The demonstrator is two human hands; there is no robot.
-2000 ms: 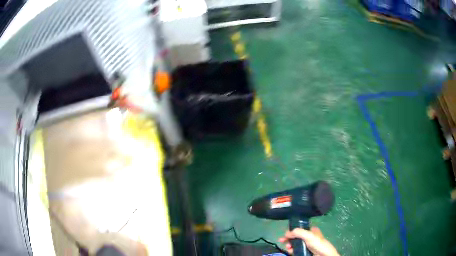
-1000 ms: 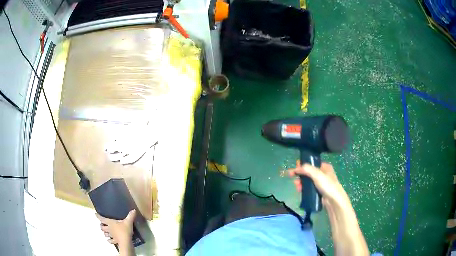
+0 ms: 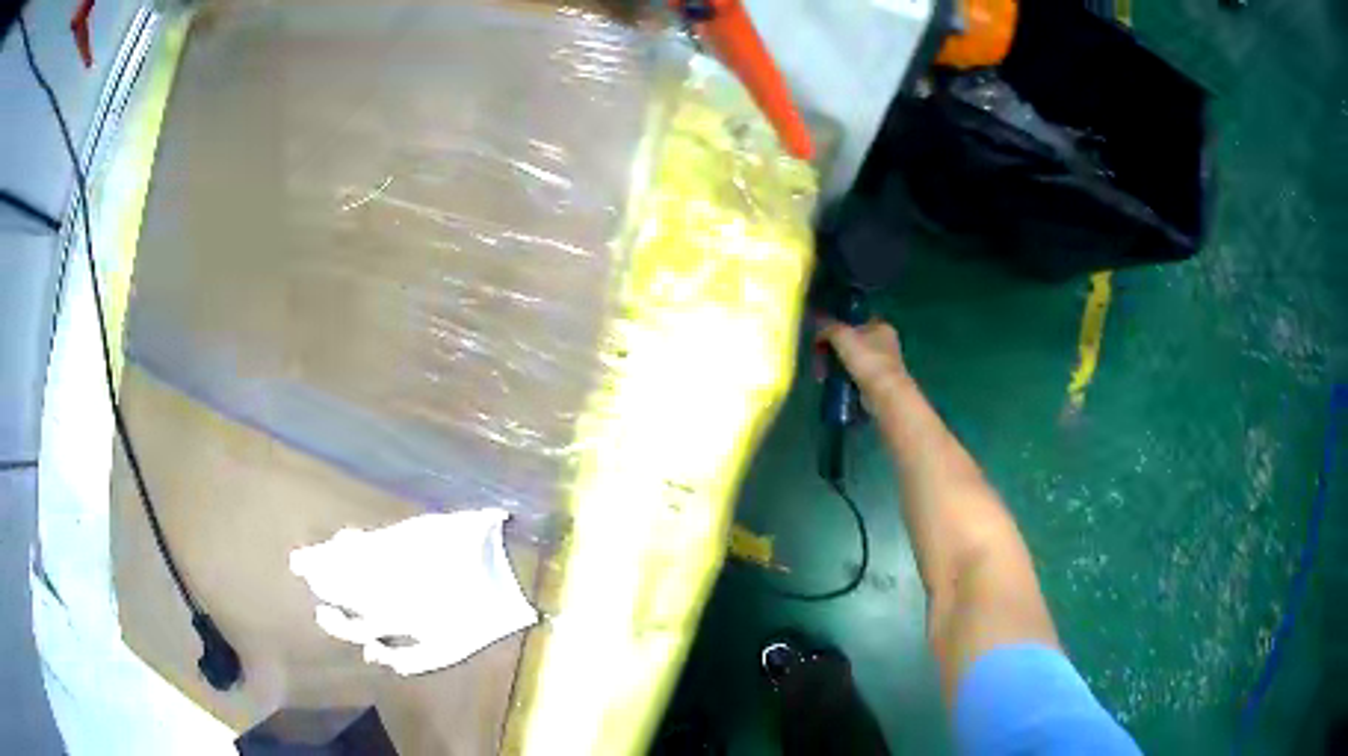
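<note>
My right hand [image 3: 862, 352] is closed around the handle of the heat gun [image 3: 840, 399], beside the table's right edge and low over the floor. The gun's barrel is dark and hard to make out against the shadow. A dark product box [image 3: 318, 733] shows at the bottom edge, cut off by it. My left hand is not in view. A white work glove [image 3: 429, 588] lies on the brown board [image 3: 237, 517], right of the black plug [image 3: 218, 654].
Clear film [image 3: 385, 222] covers the board's far part. Yellowed tape [image 3: 688, 325] runs along the table's right side. A red-orange clamp handle [image 3: 757, 77] is at the far end. A black waste bin [image 3: 1057, 185] stands on the floor at the upper right.
My right hand has brought the heat gun left, from over the open floor to the table's edge. My left hand, earlier on the dark box, has gone out of view. The view has shifted.
</note>
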